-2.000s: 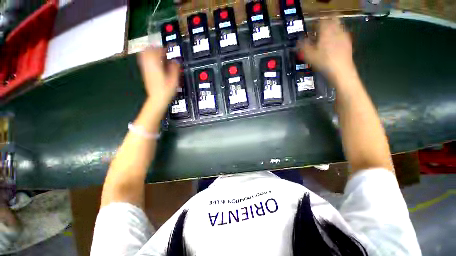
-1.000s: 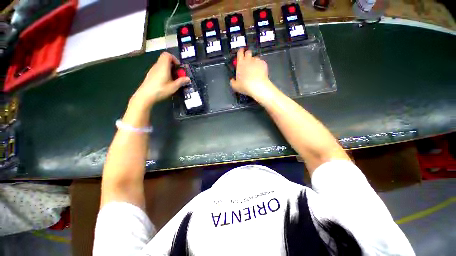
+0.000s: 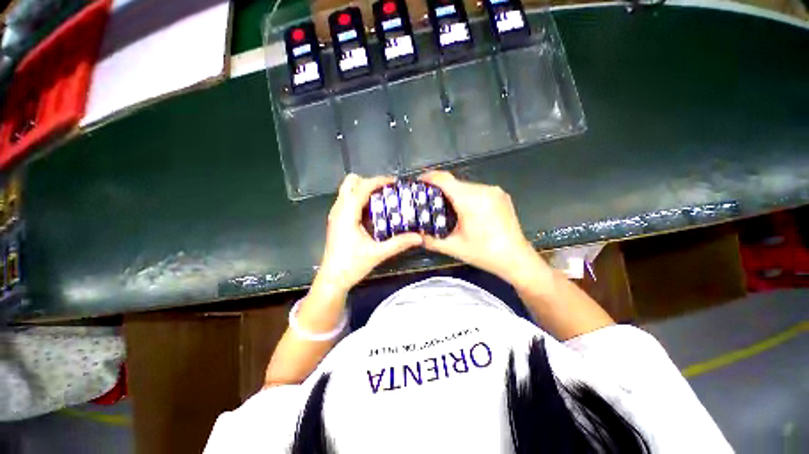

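A side-by-side stack of several black keypad phones (image 3: 408,211) is held between my two hands above the bench's near edge. Rows of light keys show towards me. My left hand (image 3: 355,235) grips the stack's left side, and my right hand (image 3: 475,222) grips its right side. The clear blister tray (image 3: 310,151) lies just beyond my hands. Its far row holds several black phones (image 3: 352,55), backs up, with white labels; red dots show on the left three. Its near row of pockets is empty.
A dark green bench (image 3: 656,133) with a curved near edge carries the tray. A red plastic bin (image 3: 49,80) and a white board (image 3: 160,49) are at the far left. Brown cardboard (image 3: 186,372) is below the bench edge.
The near-row phones have left the tray, and several are now held together between my hands. My hands have moved from the tray towards my body. The tray appears higher in view.
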